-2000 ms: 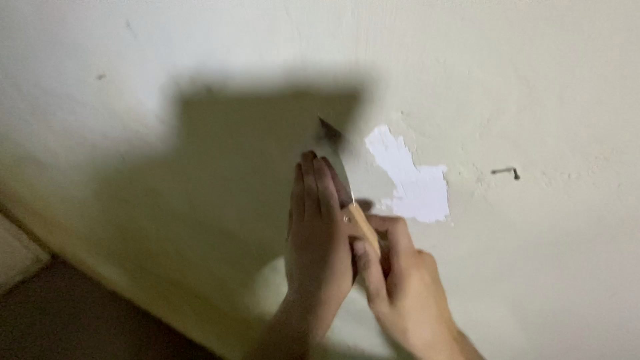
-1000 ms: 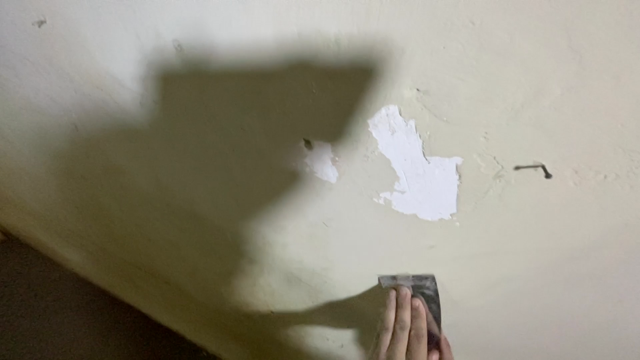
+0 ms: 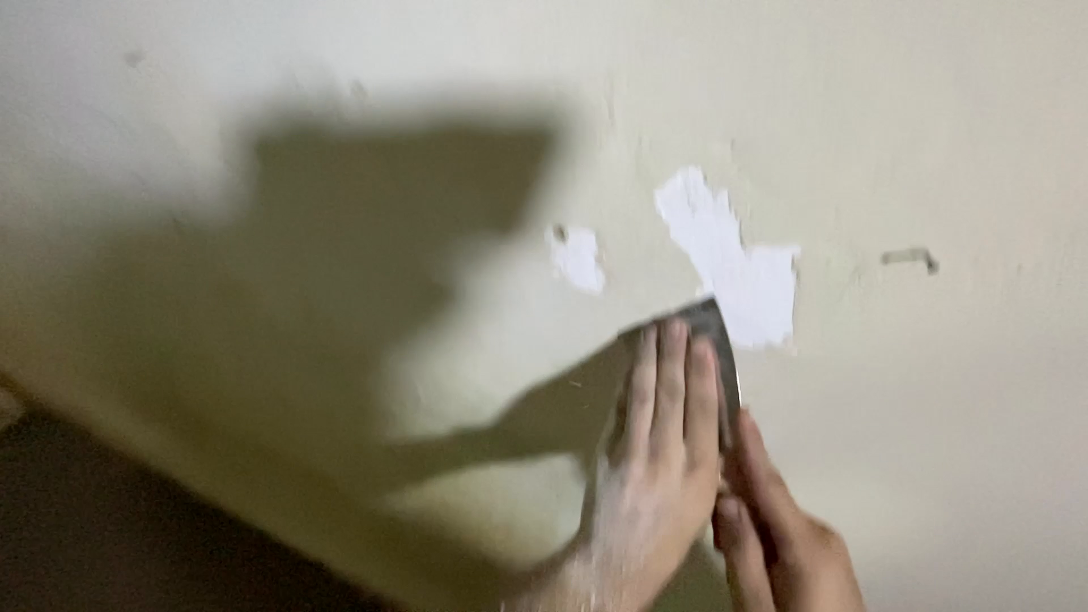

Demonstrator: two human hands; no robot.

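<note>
My right hand grips the handle of a putty knife, whose handle is mostly hidden by my fingers. The blade lies close against the painted wall, its upper corner at the lower left edge of a large bare white patch. My left hand lies with its fingers extended over the blade, pressing on it. Up and to the left of the blade is a smaller white patch with a dark hole at its top.
A bent nail or hook sticks out of the wall at the right. Dark shadows fall across the left of the wall. A dark area lies beyond the wall's slanting lower left edge.
Both hands and the knife have come up from the bottom of the view since one second ago. The small white patch, bare one second ago too, lay behind the blade area two seconds ago.
</note>
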